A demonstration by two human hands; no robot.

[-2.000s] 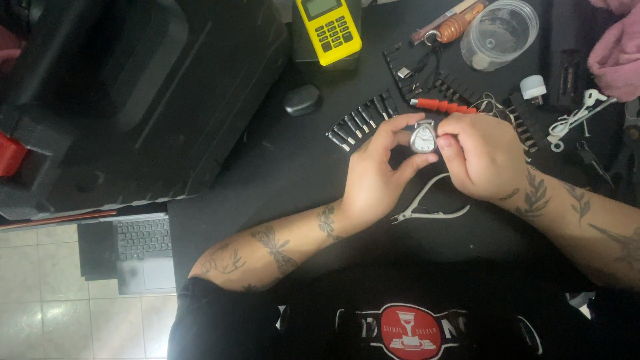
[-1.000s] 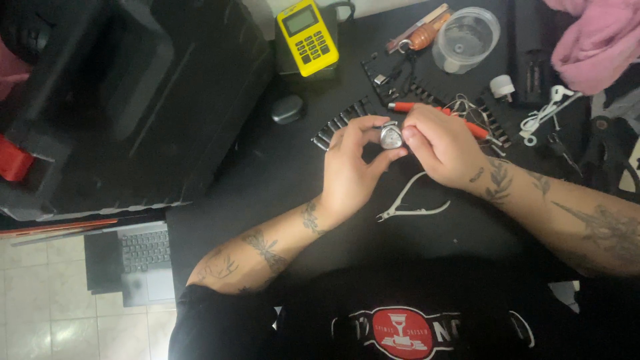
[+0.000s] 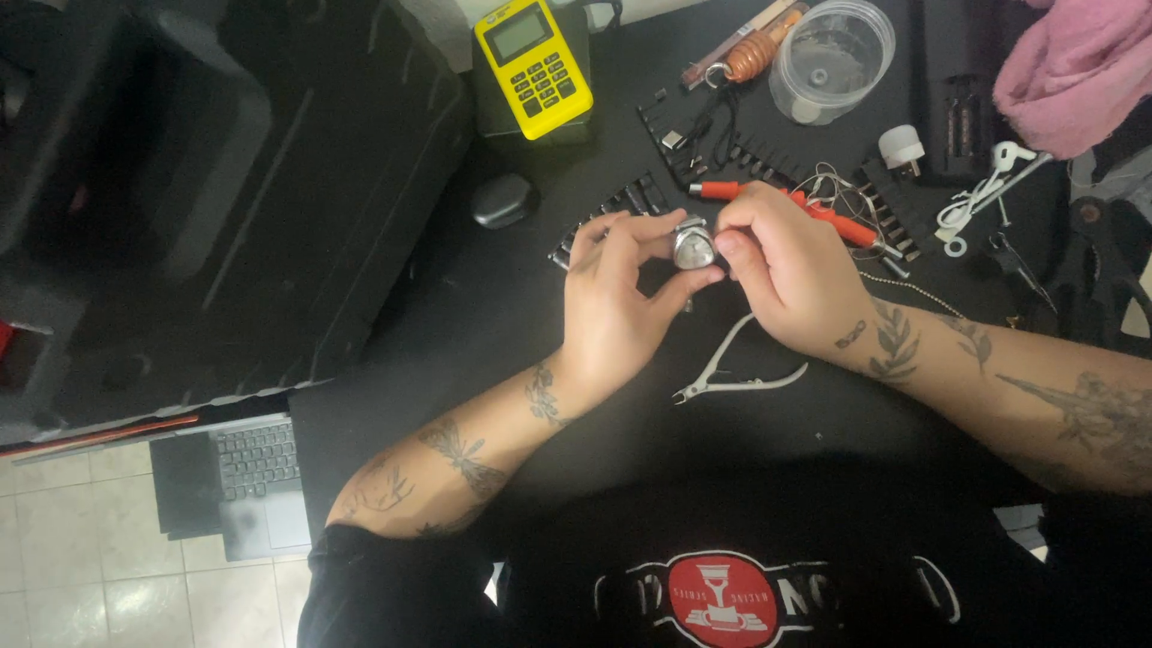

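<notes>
A small silver watch head [image 3: 694,247] with a pale dial is pinched between the thumb and fingers of my left hand [image 3: 616,288]. My right hand [image 3: 787,265] is at the watch's right side, thumb against bent index finger; whether something small sits between them is hidden. Below the hands, white-handled nippers [image 3: 742,385] lie on the black table with their handles spread. An orange-red screwdriver [image 3: 850,229] lies partly behind my right hand, beside a tangle of thin wire or cord. Behind my left fingers is a black rack of bits [image 3: 634,198].
Beyond the hands are a yellow keypad device [image 3: 537,76], a dark rounded case [image 3: 502,201], a clear plastic tub [image 3: 832,58], a wooden honey dipper [image 3: 754,54] and a white plug adapter [image 3: 901,146]. A pink cloth [image 3: 1071,81] lies far right. A large black case [image 3: 225,198] fills the left; a laptop [image 3: 256,486] is below it.
Both hands stay close together at the watch, with only small shifts of the fingers. The view has shifted slightly.
</notes>
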